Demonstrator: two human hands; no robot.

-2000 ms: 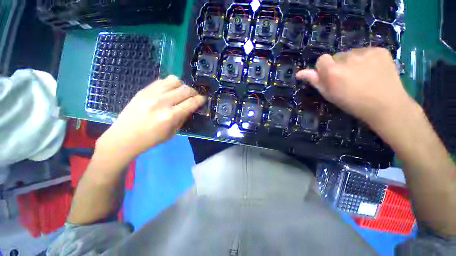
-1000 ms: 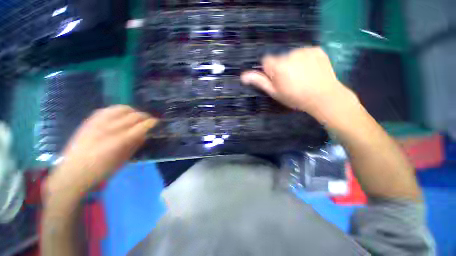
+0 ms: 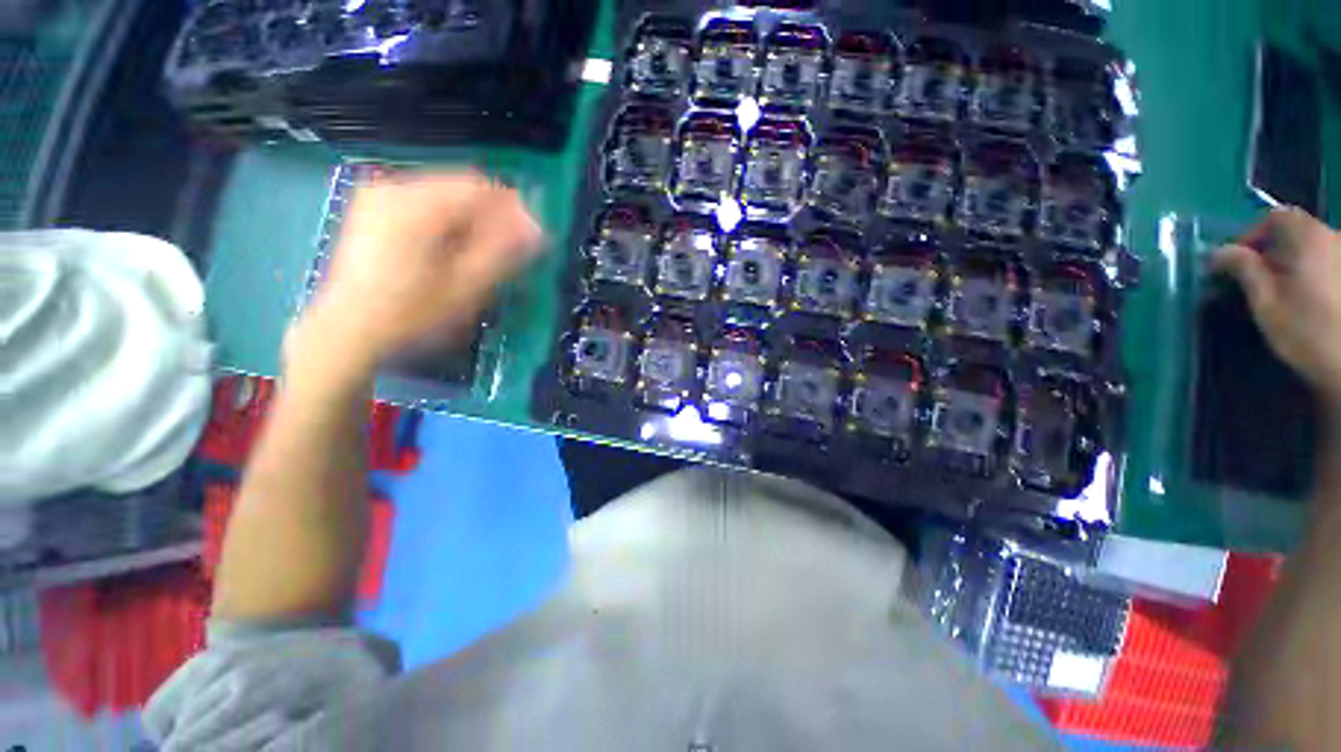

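Note:
The large black blister tray [image 3: 846, 467] lies in front of me, with square electronic units [image 3: 752, 273] in its pockets. My left hand [image 3: 427, 257] is over the left small-parts tray [image 3: 468, 367], blurred, fingers curled; whether it holds a part is hidden. My right hand [image 3: 1294, 287] is at the right edge of the picture, thumb and fingertips close together at the upper part of the right small-parts tray [image 3: 1250, 397]. I cannot tell if a small part is between them.
Stacked black blister trays [image 3: 397, 74] stand behind at left. A flat black rectangle [image 3: 1284, 125] lies at far right. Below the bench are red baskets [image 3: 1162, 661] and another fine-grid tray [image 3: 1052, 610]. A person in a white cap [image 3: 96, 353] is at left.
Both hands have left the large tray. My left hand has moved onto the left small-parts tray and my right hand out to the right one. The head view has also shifted.

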